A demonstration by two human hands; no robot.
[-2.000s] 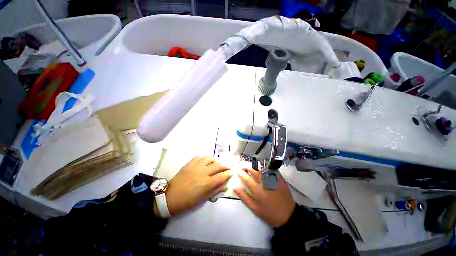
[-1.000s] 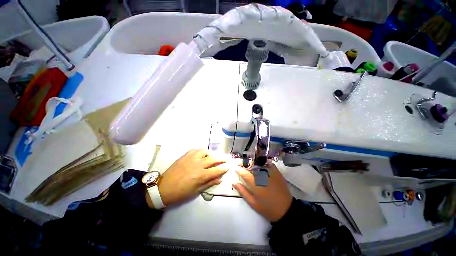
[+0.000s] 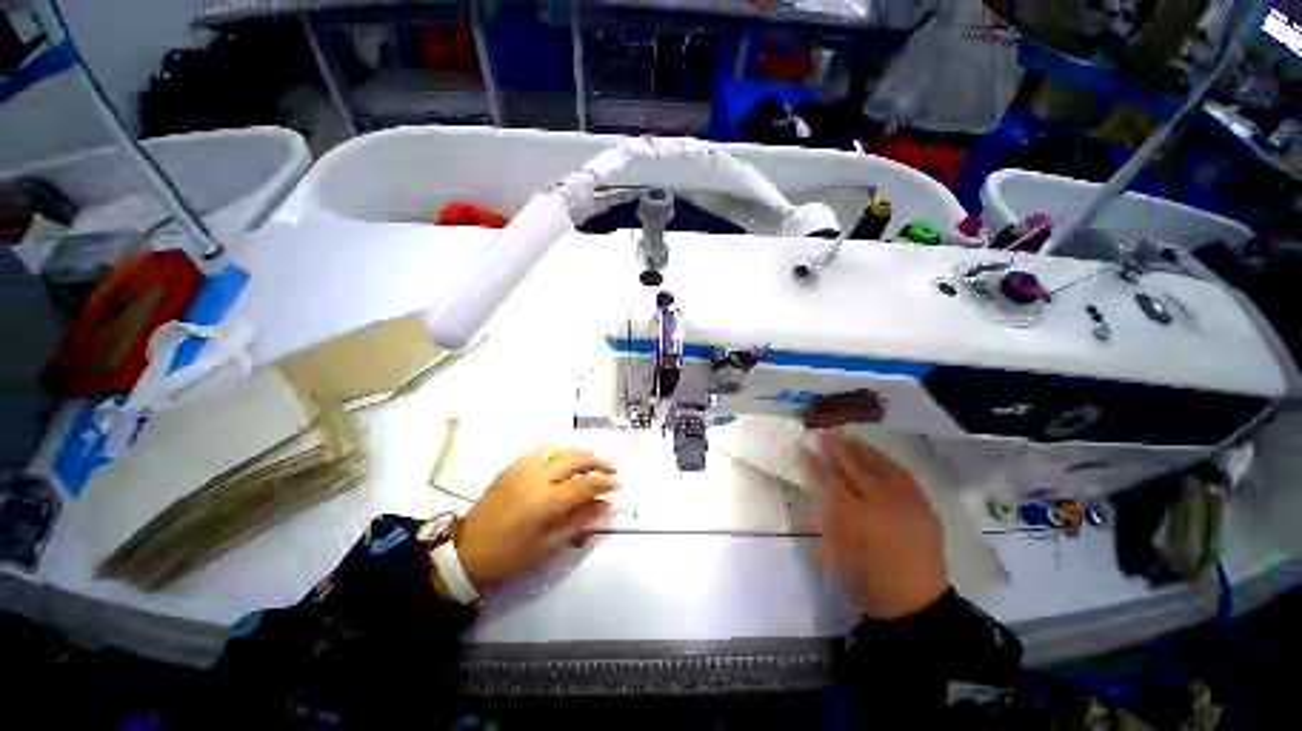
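My left hand (image 3: 540, 517) lies on a pale cut piece (image 3: 493, 454) left of the presser foot, fingers loosely spread and pointing toward the needle. My right hand (image 3: 878, 526) is blurred, right of the needle area, over a pale piece (image 3: 771, 453); whether it grips the piece cannot be told. The needle area (image 3: 638, 414) of the white sewing machine (image 3: 857, 314) is brightly lit, with no hand at it. A thick stack of cream-khaki cut pieces (image 3: 236, 493) lies fanned at the left.
A white sewing lamp (image 3: 500, 271) hangs over the table left of the head. Coloured bobbins (image 3: 1064, 516) sit at the right of the bed. A red item (image 3: 136, 317) and white strap (image 3: 179, 364) lie far left. White bins (image 3: 386, 172) stand behind. Thread cones (image 3: 918, 230) are behind the head.
The view has tilted up and shifted right. My right hand has moved right, away from the needle. My left hand has drawn slightly away from the needle too.
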